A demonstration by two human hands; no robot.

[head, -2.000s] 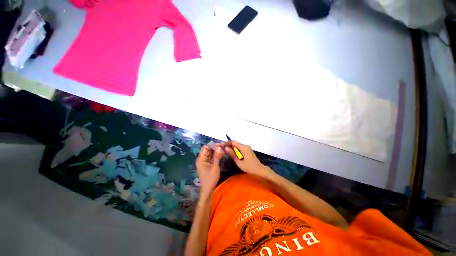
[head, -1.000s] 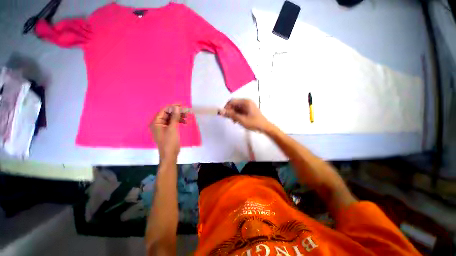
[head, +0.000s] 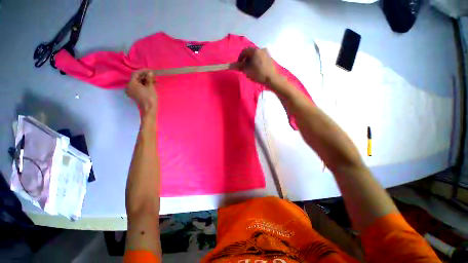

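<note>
The pink V-neck top (head: 205, 138) lies flat on the table, its neck away from me. A pale tape measure (head: 195, 69) is stretched across its upper chest. My left hand (head: 142, 90) pinches one end near the armhole on the left. My right hand (head: 256, 64) grips the tape near the armhole on the right. The rest of the tape hangs down beside the top's right side to the table's front edge. Whether the tape touches the cloth I cannot tell.
White pattern paper (head: 400, 108) lies to the right, with a black phone (head: 348, 50) and a yellow marking pen (head: 369, 142) on it. Black-handled shears (head: 61, 41) lie by the left sleeve. Papers in a packet (head: 51, 169) lie at the left edge. Dark lumps (head: 401, 13) lie at the far side.
The yellow pen left my right hand and was laid on the paper. Both hands took hold of the tape, moved up over the top's chest and spread apart, stretching it.
</note>
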